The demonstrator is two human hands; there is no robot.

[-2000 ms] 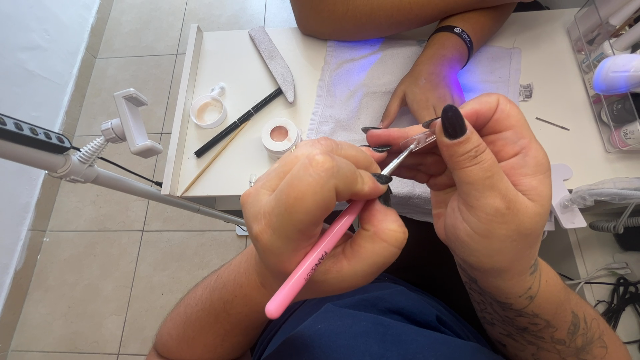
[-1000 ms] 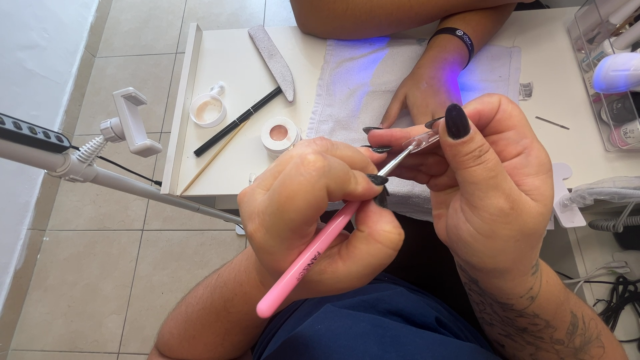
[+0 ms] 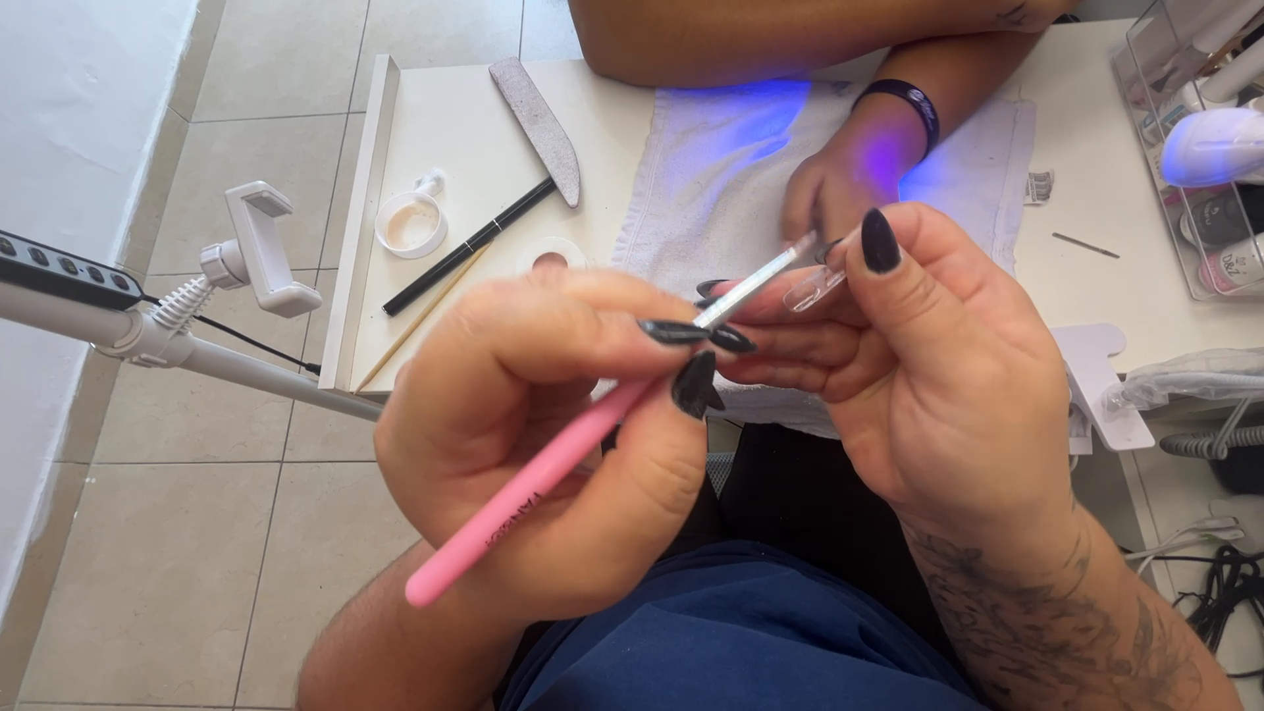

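My left hand [image 3: 543, 434] grips a pink-handled nail brush [image 3: 553, 464], its pale ferrule and bristles pointing up and right. The brush tip is beside a clear nail tip or form [image 3: 815, 289], which is pinched in my right hand [image 3: 948, 346] between thumb and fingers; its far end is hidden by the thumb. Whether brush and clear piece touch cannot be told. Beyond my hands, another person's hand [image 3: 839, 193] with a dark wristband rests on a white towel [image 3: 691, 178] under violet light.
On the white table [image 3: 444, 109] lie a grey nail file [image 3: 538, 128], an open jar [image 3: 410, 225], a black pen-like tool [image 3: 469, 247], a wooden stick [image 3: 425, 316] and a partly hidden jar. A clear organizer [image 3: 1165, 188] stands right; a phone holder [image 3: 262, 247] is at left.
The brush tip has moved away from over the clear piece, up beyond its edge. My right hand keeps its pinch, and the other person's hand has stayed on the towel.
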